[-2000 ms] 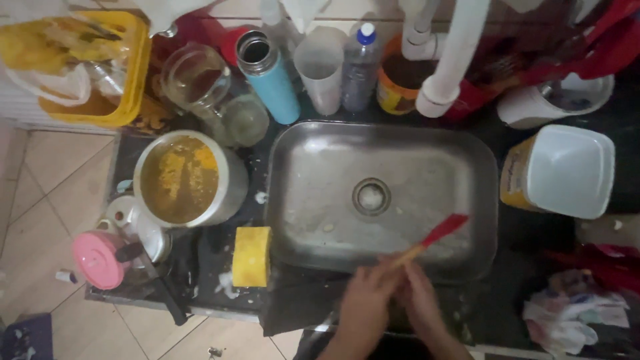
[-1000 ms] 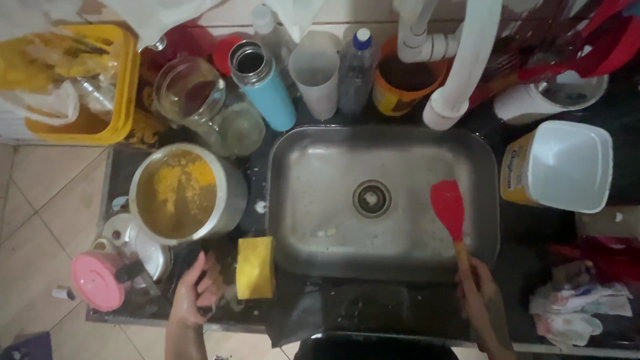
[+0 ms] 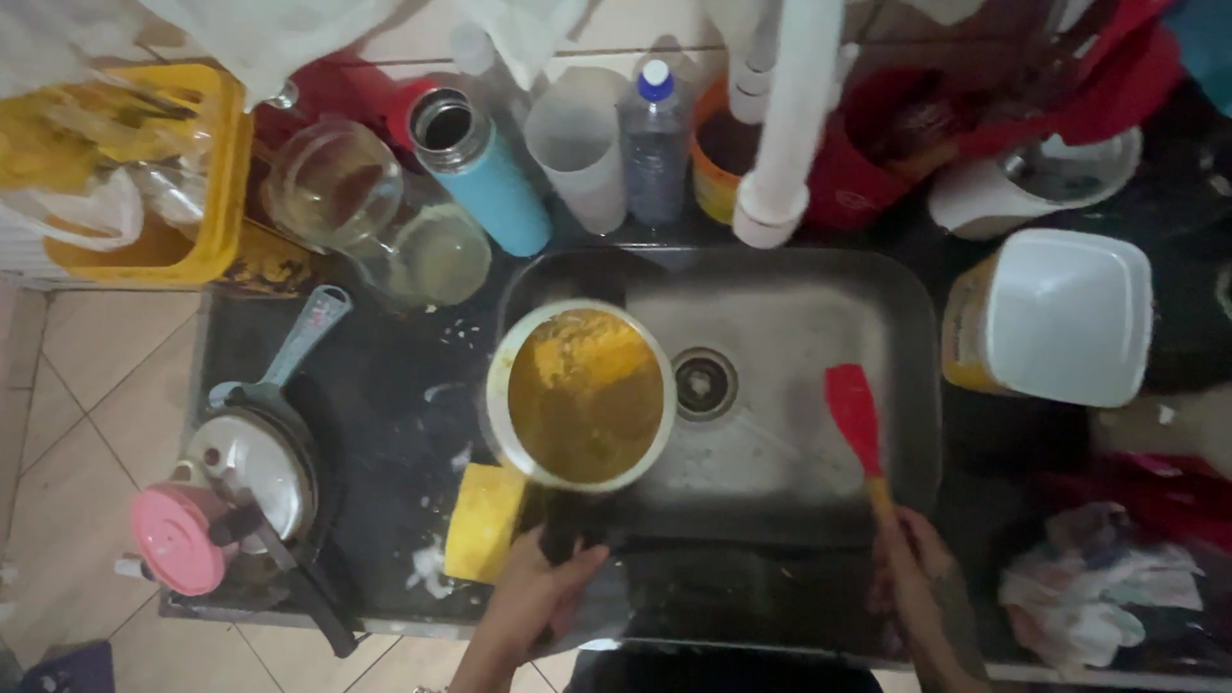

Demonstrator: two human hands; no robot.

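Note:
My left hand (image 3: 539,592) grips the dark handle of a round pot (image 3: 496,385), which is over the left part of the steel sink (image 3: 789,298). Brownish liquid with yellow bits fills the pot. A yellow sponge (image 3: 481,525) lies on the counter just left of that hand. My right hand (image 3: 910,553) holds a red spatula (image 3: 852,409) by its wooden handle, with the red head raised over the sink's right side. The drain (image 3: 705,384) shows between pot and spatula.
A white faucet (image 3: 784,144) hangs over the sink's back edge. Behind stand a blue flask (image 3: 500,192), a plastic bottle (image 3: 654,154) and a cup (image 3: 582,154). A white-topped tub (image 3: 1068,318) stands right; pans with a silver lid (image 3: 255,476) and a pink lid (image 3: 178,539) sit left.
The pot has moved right, from the left counter to over the sink, with my left hand now on its handle. A grey-handled pan shows where the pot stood. The spatula stays in my right hand.

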